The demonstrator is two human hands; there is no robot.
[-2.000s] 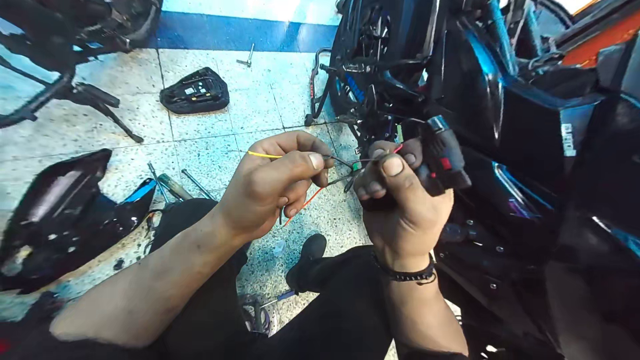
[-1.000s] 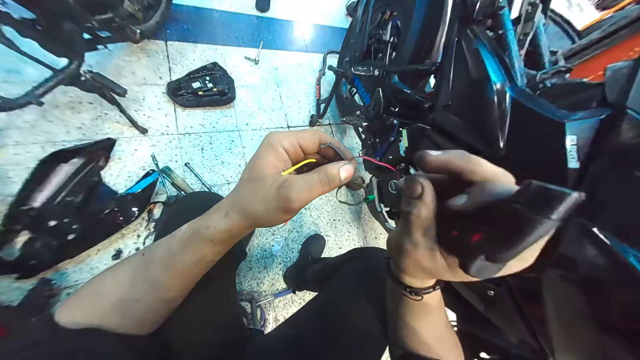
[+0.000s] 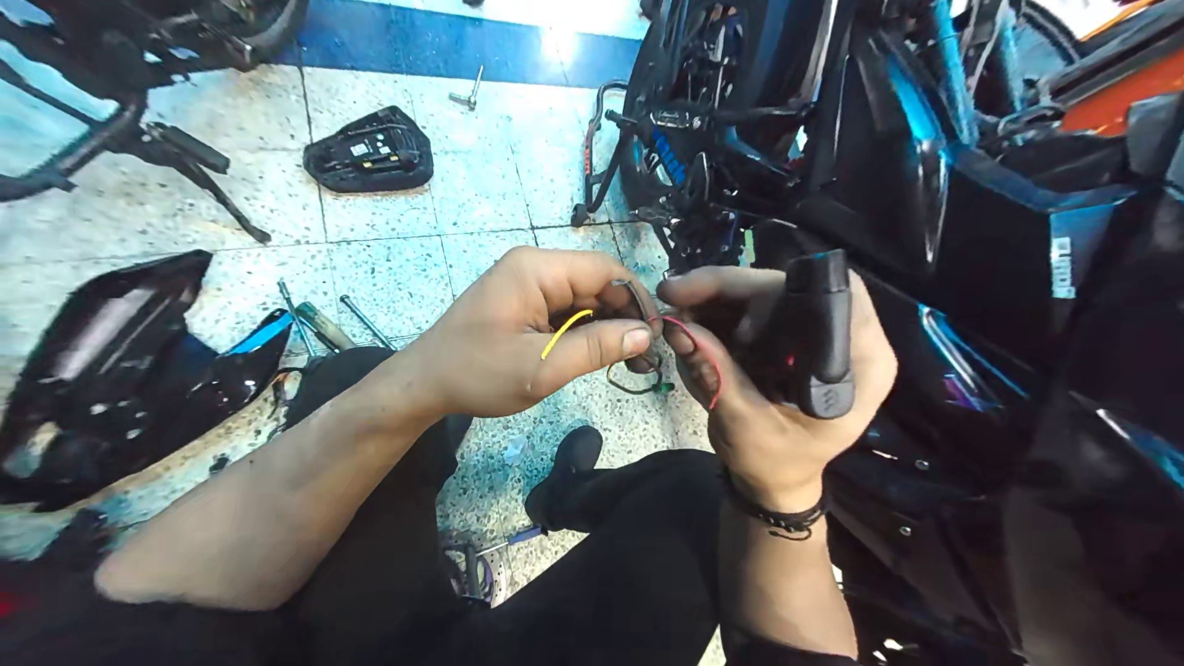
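Note:
My left hand [image 3: 546, 333] pinches thin electrical wires between thumb and fingers. A yellow wire [image 3: 565, 332] sticks out over the thumb, and a dark wire [image 3: 634, 389] loops below the fingertips. My right hand [image 3: 786, 370] is close on the right, its thumb and index finger near the wires. A red wire [image 3: 700, 344] runs from the left fingertips across the right thumb. In the right palm lies a black handheld tool [image 3: 820, 333] with a small red light; its working end and exact kind cannot be told.
A partly stripped motorcycle with a black fairing [image 3: 999, 240] fills the right. On the tiled floor lie a black plastic part [image 3: 370, 153], a black fairing panel [image 3: 102, 370], a screwdriver [image 3: 324, 326] and a T-shaped tool [image 3: 474, 91]. Another motorcycle's stand [image 3: 199, 171] is upper left.
The black tool has turned in my right hand, from lying sideways to upright. My right fingers have come back close to the left fingertips. My left hand still holds the wires.

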